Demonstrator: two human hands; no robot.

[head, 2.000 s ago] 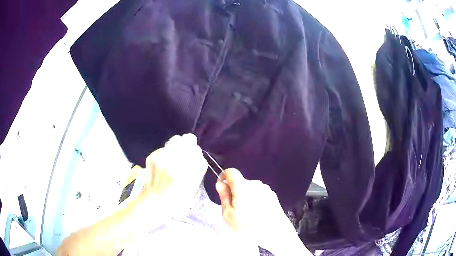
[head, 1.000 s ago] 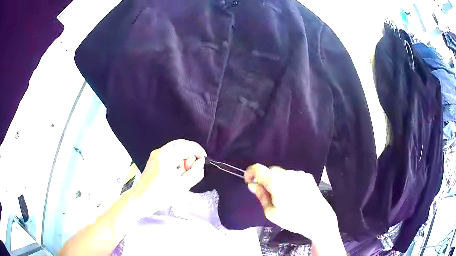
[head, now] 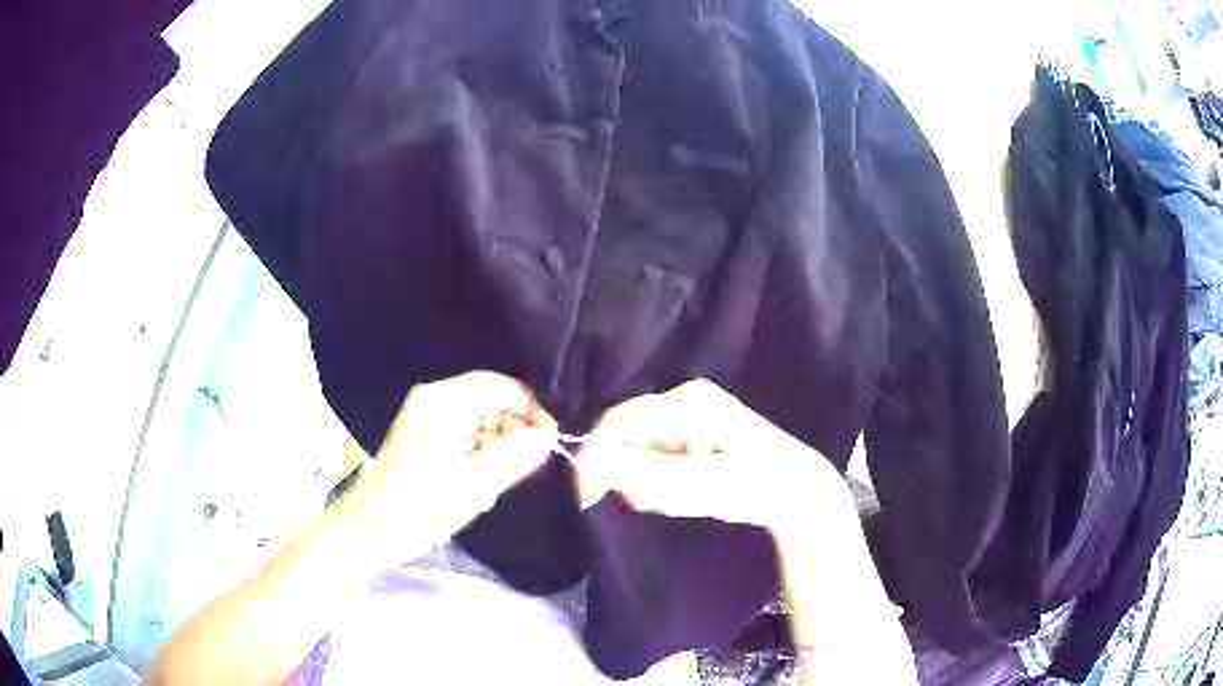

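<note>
A large dark jacket lies spread in front of me, looking purple in the bright light. Its front edge runs down the middle towards my hands. My left hand pinches the jacket's front edge near the hem. My right hand is just to the right, closed on a thin silvery wire tool. The tool's tip is at my left fingertips, and most of it is hidden in my right hand. The hands are overexposed, and any button at the fingertips cannot be made out.
The jacket lies on a white tabletop. Other dark garments with hanger hooks lie at the right, and blue-grey cloth is beyond them. Dark cloth fills the upper left. A grey metal frame stands at the lower left.
My right hand moved right with the tool, then back left close to my left hand. My left hand shifted slightly down. The jacket's front and hem moved a little.
</note>
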